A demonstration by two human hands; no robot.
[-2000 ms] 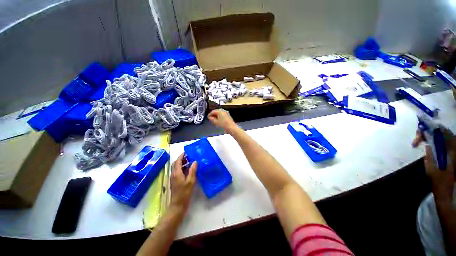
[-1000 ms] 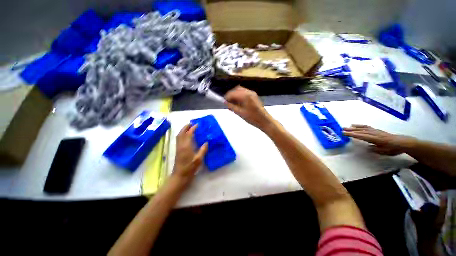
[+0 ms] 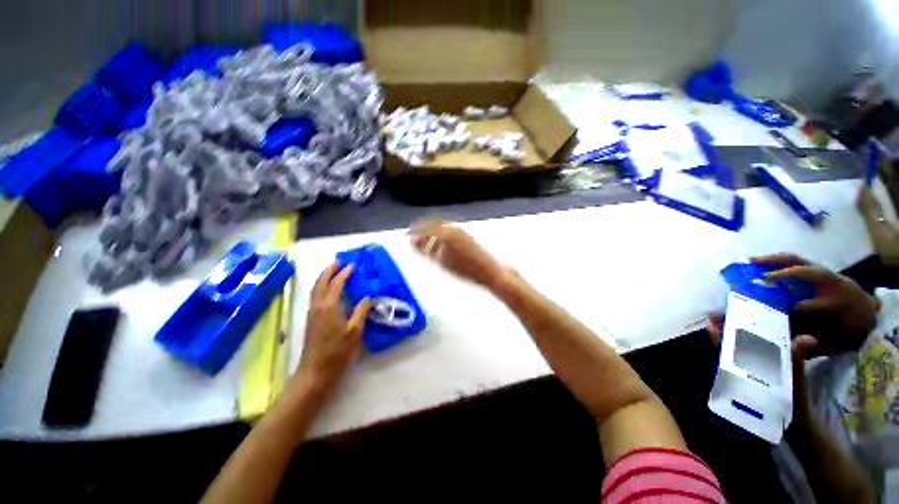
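A blue tray [image 3: 367, 273] lies on the white tabletop in front of me, with a white coiled cable [image 3: 393, 312] in its near recess. My left hand [image 3: 333, 320] holds the tray's left side, with fingers at the coil. My right hand [image 3: 451, 250] is above the table to the right of the tray, blurred; something small and whitish shows at its fingers, but I cannot tell what. A second blue tray [image 3: 225, 307] lies to the left. The heap of white cables [image 3: 232, 157] is at the back left.
An open carton [image 3: 548, 127] with white adapters [image 3: 425, 135] stands behind the dark grey strip [image 3: 473, 207]. A yellow strip [image 3: 265, 340] and black phone [image 3: 82, 366] lie left. At right, a person's hands hold a white box [image 3: 754, 366] and blue tray [image 3: 767, 285]. Printed sleeves [image 3: 699, 201] lie behind.
A coiled cable now sits in the tray under my left hand. My right hand has moved from near the cable heap. The finished-looking tray at right has left the table; the neighbour holds a blue tray.
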